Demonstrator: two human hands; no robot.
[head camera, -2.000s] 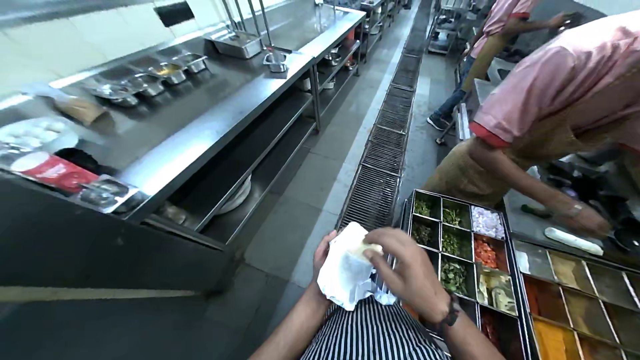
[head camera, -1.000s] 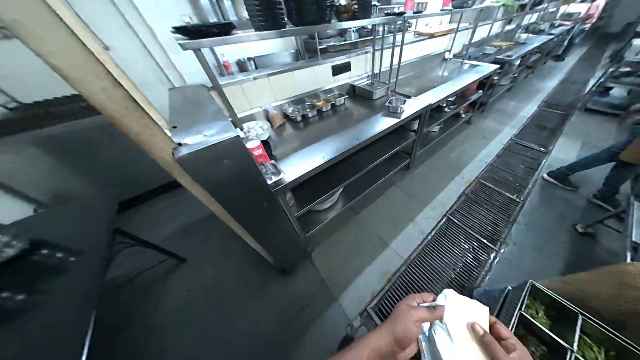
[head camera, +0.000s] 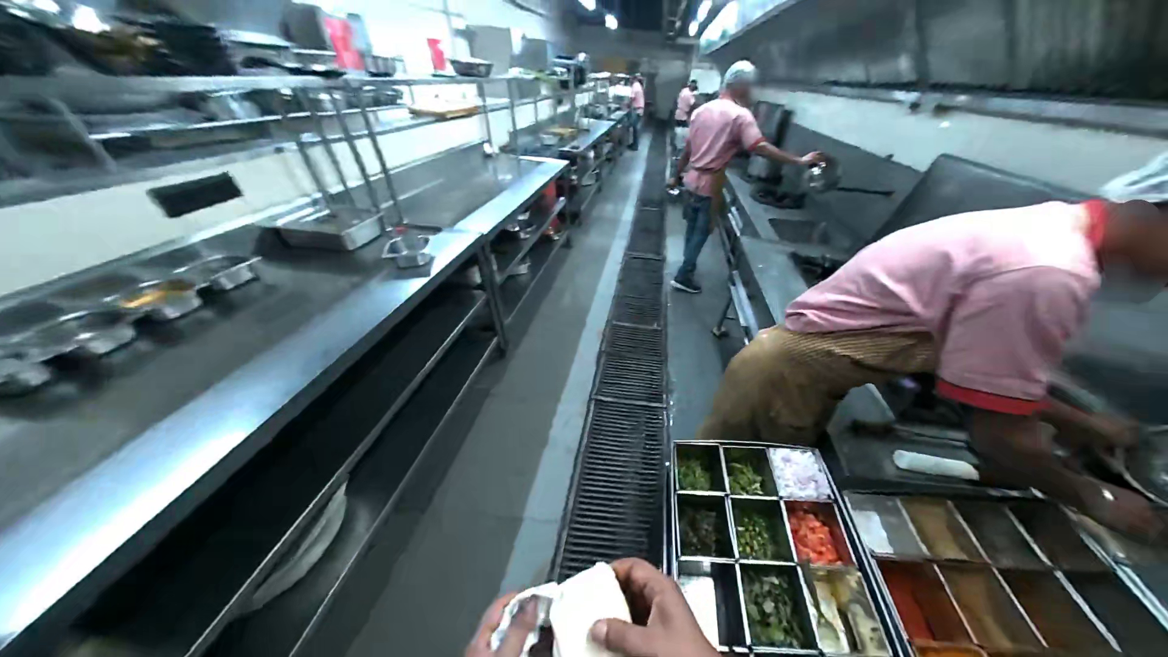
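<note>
A white, soft, paper-like or cloth-like item (head camera: 589, 611) is held between both hands at the bottom centre; its material is unclear. My left hand (head camera: 497, 630) grips its crumpled left side. On its right side are the thumb and fingers of my right hand (head camera: 652, 616). Just right of the hands stands a metal divided tray (head camera: 727, 497) with chopped green herbs (head camera: 756, 529), diced red vegetable (head camera: 815, 534) and chopped whitish-purple pieces (head camera: 800, 473), probably onion.
A steel counter (head camera: 301, 365) with metal pans (head camera: 160, 299) runs along the left. A floor drain grate (head camera: 620, 438) lies ahead. At right a co-worker (head camera: 931, 310) bends over the cooking line beside a spice tray (head camera: 1004, 584). Another person (head camera: 712, 155) stands farther along.
The view has swung left and then back right. Both hands still hold the white item, now low in the view. The nearby co-worker remains bent over at the right.
</note>
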